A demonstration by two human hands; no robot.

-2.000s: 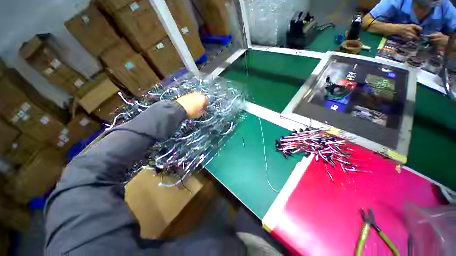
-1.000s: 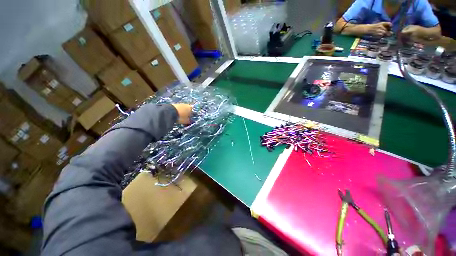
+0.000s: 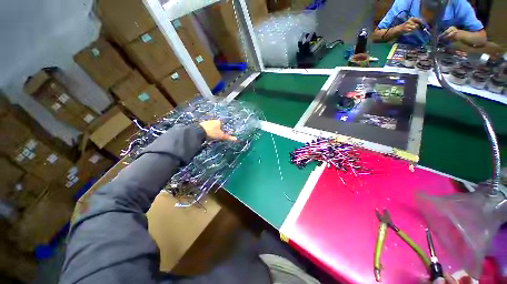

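My left arm in a grey sleeve reaches across the left side. My left hand (image 3: 218, 131) lies on a large silvery-blue wired bundle (image 3: 203, 161) in clear plastic at the bench's left end. One digit points right; its other fingers are unclear, so I cannot tell if it grips wires. At the bottom right, a small part of my right hand (image 3: 457, 277), cut off by the edge, is at the black handle of a soldering iron (image 3: 435, 269), its tip pointing up. Green-handled pliers (image 3: 384, 221) lie open left of it on the pink-red sheet (image 3: 344, 222).
A pile of thin leads (image 3: 328, 154) lies at the sheet's back edge, before a framed dark panel (image 3: 364, 102). A clear plastic hood (image 3: 458, 222) and a silver flexible arm (image 3: 489, 133) stand at right. Cartons (image 3: 136, 91) fill the left. A person works at the back right.
My left hand has turned slightly on the bundle and a digit now sticks out to the right. The view has shifted, bringing more of the soldering iron and hood into sight than at first.
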